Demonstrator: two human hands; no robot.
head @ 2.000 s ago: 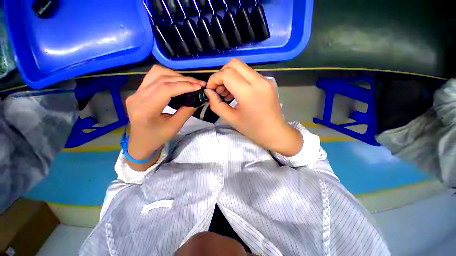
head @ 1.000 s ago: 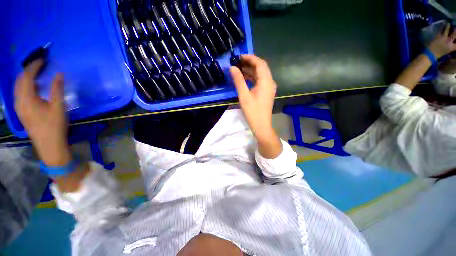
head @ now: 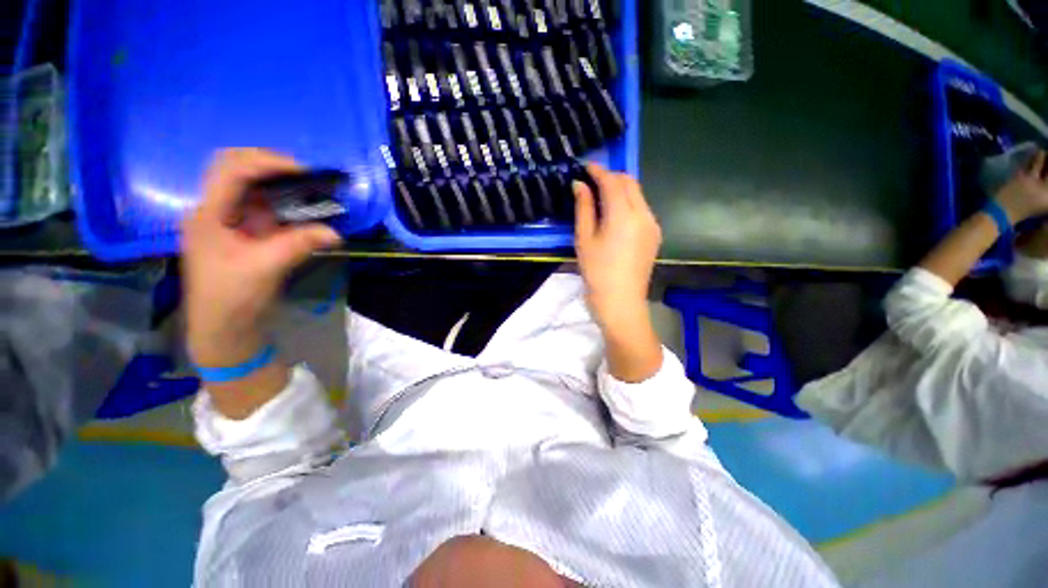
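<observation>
My left hand [head: 247, 247], with a blue strap at the wrist, holds a black housing [head: 301, 198] over the near right part of the blue left tray [head: 218, 103]. The hand is slightly blurred. My right hand [head: 621, 236] is at the near right corner of the blue right tray [head: 494, 240], its fingertips on a black unit [head: 584, 176] at the end of the nearest row. Several rows of filled black units [head: 477, 144] stand packed in the right tray. The left tray shows no loose housing.
A clear box of green boards [head: 703, 40] stands on the dark green bench right of the trays. Another clear box [head: 32, 144] is at the far left. A neighbour's arm [head: 971, 247] reaches to a blue tray [head: 952, 138] at the right. Blue stools [head: 736, 345] stand below.
My left hand has lifted the black housing from the left tray and moved right with it. My right hand stays at the right tray's near corner. The view has shifted, showing more rows and the board box.
</observation>
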